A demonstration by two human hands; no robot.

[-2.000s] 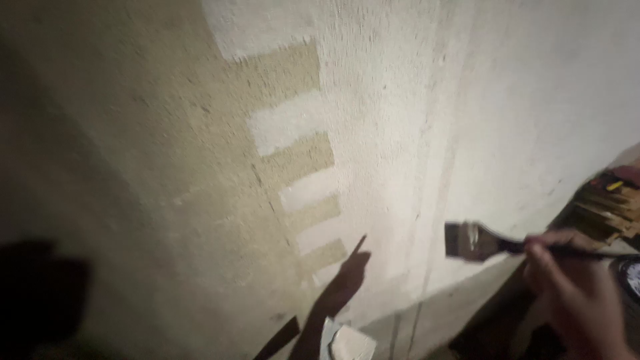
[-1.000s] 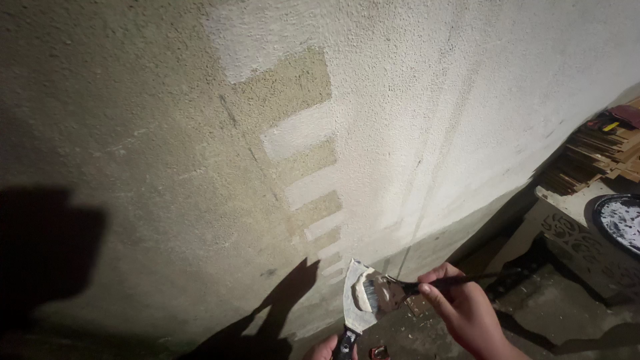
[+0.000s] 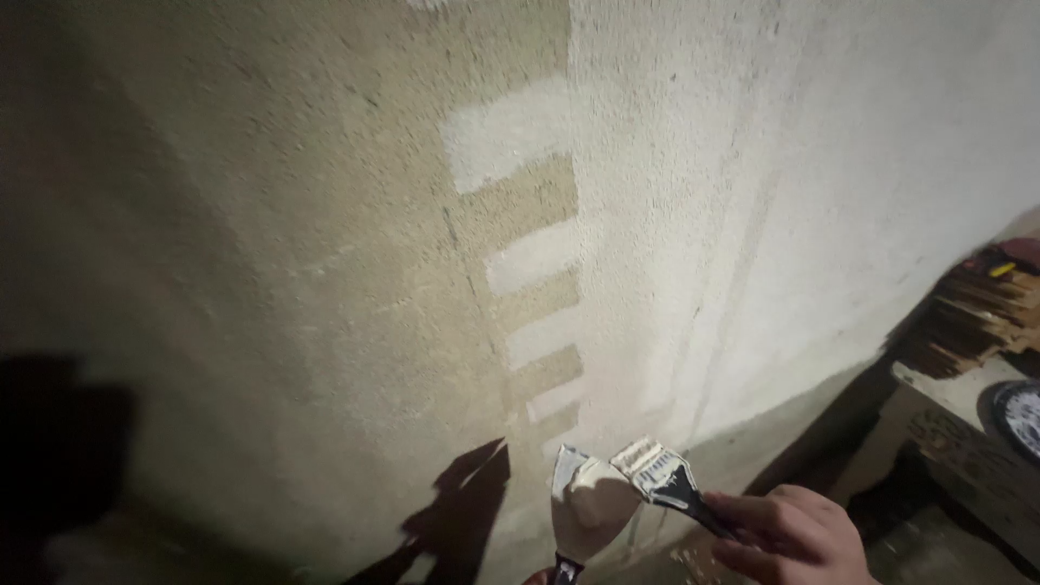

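My right hand [image 3: 792, 532] grips the black handle of a flat paintbrush [image 3: 670, 479], whose bristles are coated in off-white paint or paste. Those bristles meet or nearly meet a thick off-white dollop [image 3: 597, 491] on the blade of a putty knife [image 3: 575, 528]. At the bottom edge, only a bit of my left hand [image 3: 538, 578] shows, around the putty knife's dark handle. Behind both tools rises a rough plaster wall [image 3: 349, 309], tan on the left and whitish on the right. A column of whitish painted blocks [image 3: 512, 134] juts left from the whitish area.
Right of the wall, a stack of thin wood strips [image 3: 967, 321] lies near a round dark-rimmed container [image 3: 1025, 418] with white material, on a light perforated box or stand [image 3: 934, 406]. Dark shadows of hands and tools fall on the lower wall.
From the right side, my right hand has brought the brush over to the putty knife. Since one second ago, the bristles have moved to the blade's upper right edge. The view has shifted.
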